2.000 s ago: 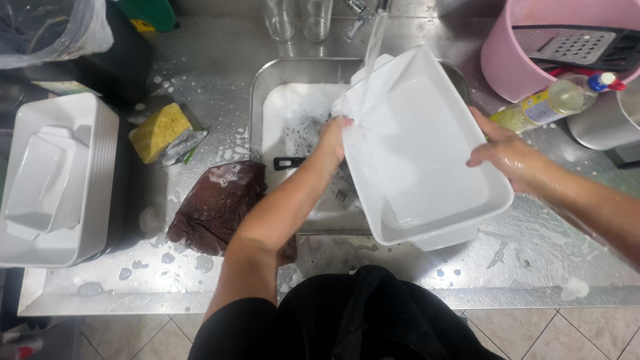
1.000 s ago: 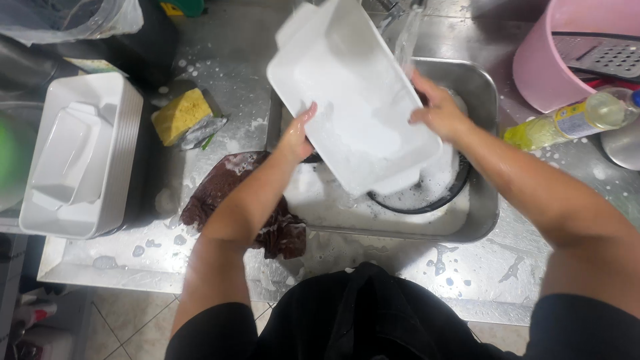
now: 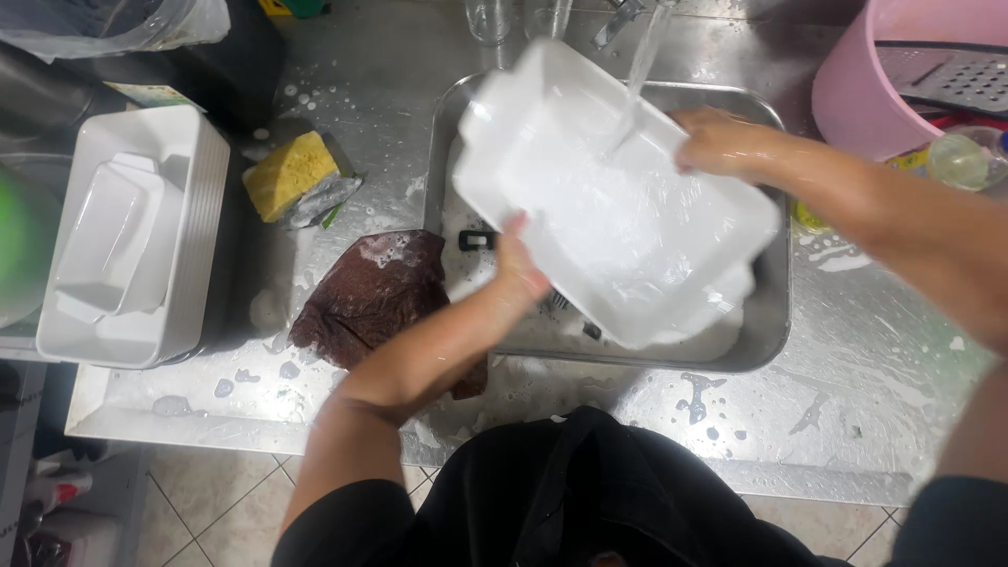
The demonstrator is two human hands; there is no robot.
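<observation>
A white rectangular baking dish (image 3: 591,205) is tilted over the stainless steel sink (image 3: 776,315), its inside facing up. My left hand (image 3: 520,268) grips its near left edge. On the far right edge my right hand (image 3: 713,142) has hold of the rim, its fingers slightly blurred. Water (image 3: 646,63) runs from the faucet into the dish. Below it the sink holds soapy water, with a black handle (image 3: 476,240) and part of a fork (image 3: 560,301) showing. A wet brown cloth (image 3: 378,299) lies at the sink's left edge, partly behind my left forearm.
At left, a stack of white dishes (image 3: 213,213) holds a smaller white dish (image 3: 114,228). A yellow sponge (image 3: 290,177) lies nearby on the steel counter. Two glasses (image 3: 490,20) stand behind the sink. A pink tub (image 3: 850,79) with a grater (image 3: 953,75) and a bottle (image 3: 965,157) are at right.
The baking dish has turned in my hands and come lower over the sink than one second ago. The water stream now falls into it. Both hands still hold the dish.
</observation>
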